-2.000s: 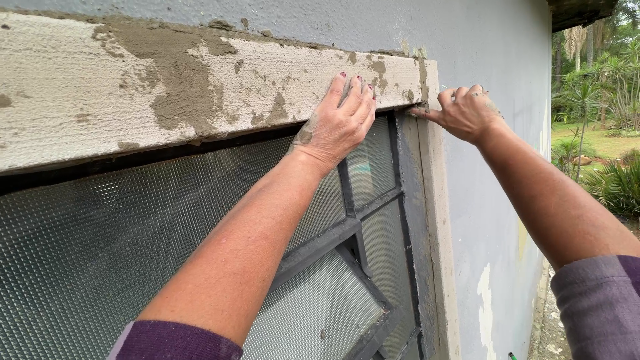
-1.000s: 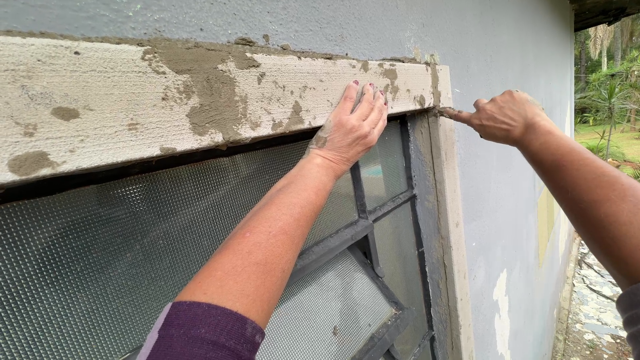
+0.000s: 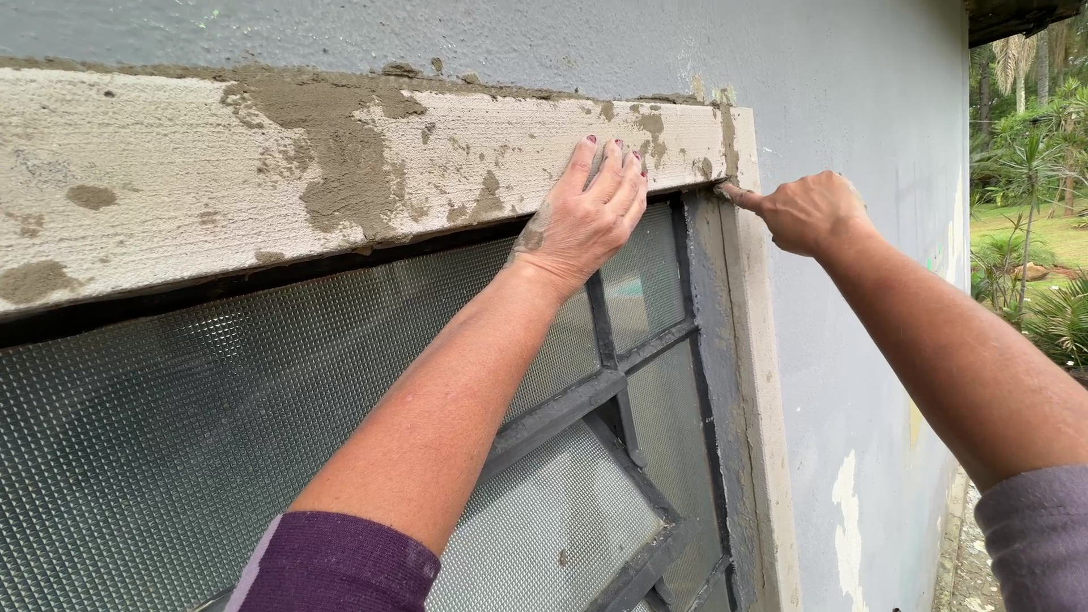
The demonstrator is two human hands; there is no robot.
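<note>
My left hand [image 3: 586, 208] lies against the front face of the pale top trim [image 3: 510, 136] over the window, its fingers slightly spread and smeared with mortar. Nothing is held in it. To its right, my right hand [image 3: 803, 212] has its index finger extended to the mortar at the inner corner, where the top trim meets the upright side trim [image 3: 761, 382]; the other fingers are curled. Grey-brown mortar [image 3: 340, 144] covers a broad patch of the top trim and fills its upper edge. A vertical mortar joint [image 3: 729, 140] runs above the pointing fingertip.
Below the trim is a metal-framed window with textured glass [image 3: 212, 408] and a tilted pane [image 3: 552, 518]. The grey wall [image 3: 858, 297] with peeling paint extends to the right. A roof edge [image 3: 1020, 17] and garden plants [image 3: 1033, 161] appear beyond.
My right index finger has moved from under the end of the top trim to its inner corner joint. My left hand remains on the trim's face.
</note>
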